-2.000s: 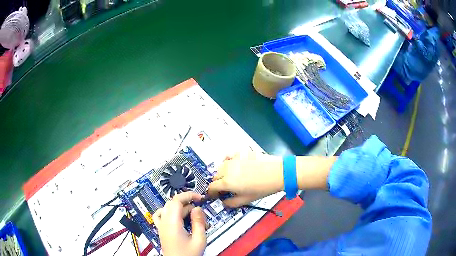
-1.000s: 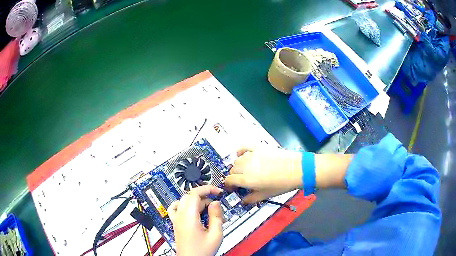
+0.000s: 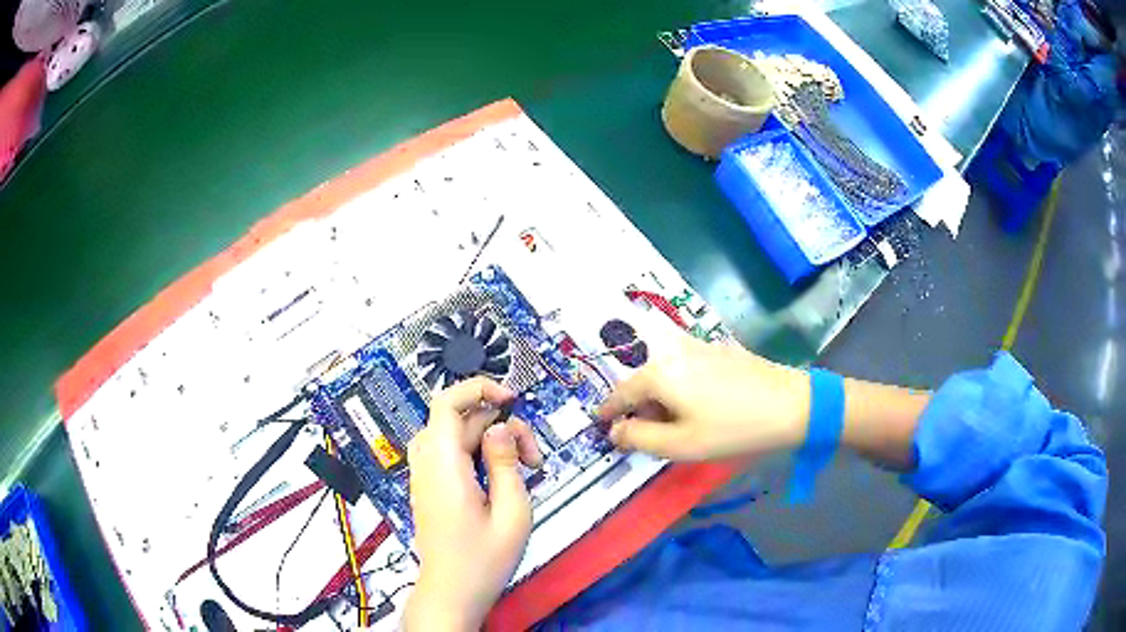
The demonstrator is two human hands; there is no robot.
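The blue mainboard [image 3: 529, 319] with its black fan [image 3: 463, 348] lies on the white panel [image 3: 247, 370]. My left hand [image 3: 475, 494] is over the board's front part, just below the fan, thumb and fingers curled close together; a small dark spot shows at the fingertips, too unclear to name. My right hand [image 3: 704, 398], with a blue wristband, has its fingertips at the board's right edge, beside a pale square label [image 3: 569, 420]. What its fingertips hold, if anything, is hidden. Thin red wires [image 3: 580, 358] run from the board between the hands.
Red foam [image 3: 309, 198] edges the panel. Black, red and yellow cables [image 3: 346, 543] lie left of the board; a small green board [image 3: 694, 316] is at the right. Blue bins [image 3: 790, 204] and a tan ring [image 3: 716, 105] stand back right. Another blue bin [image 3: 43, 556] is far left.
My right hand has moved right to the board's edge, uncovering the red wires, a round black part and the green side board. My left hand stays near the fan. The view has shifted downward.
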